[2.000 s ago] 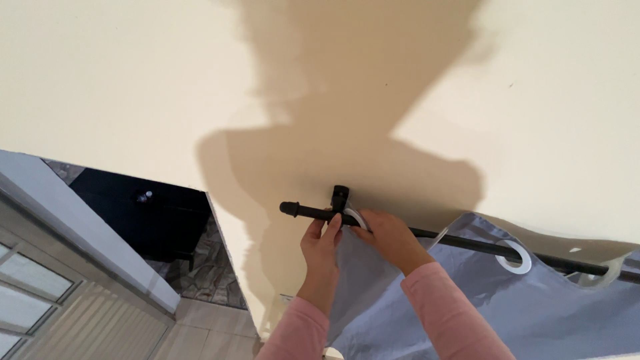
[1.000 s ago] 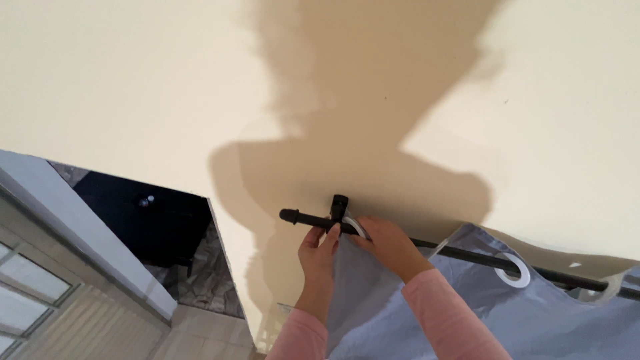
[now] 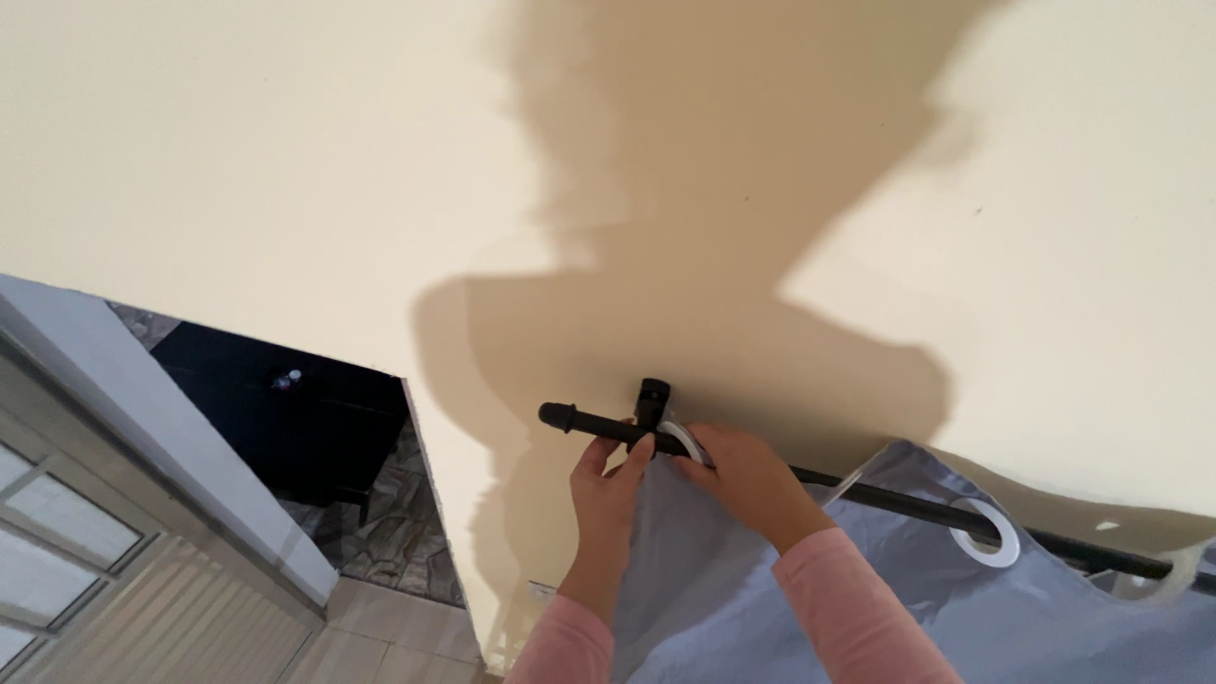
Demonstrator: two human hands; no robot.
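Note:
A black curtain rod (image 3: 912,505) with a rounded end cap (image 3: 557,415) runs along the wall, slanting down to the right. A black wall bracket (image 3: 653,401) meets it near that end. My left hand (image 3: 608,484) pinches the rod at the bracket between thumb and fingers. Just right of it, my right hand (image 3: 750,475) grips the curtain's end grommet, a white ring (image 3: 686,441) around the rod. The blue-grey curtain (image 3: 731,589) hangs below both hands, and another white grommet (image 3: 1007,546) encircles the rod farther right.
The cream wall (image 3: 285,171) bears a large shadow. At lower left are a panelled door with glass panes (image 3: 71,508), a door frame (image 3: 190,427) and an opening showing a black table (image 3: 275,408). A wall plate (image 3: 541,591) sits low behind my left forearm.

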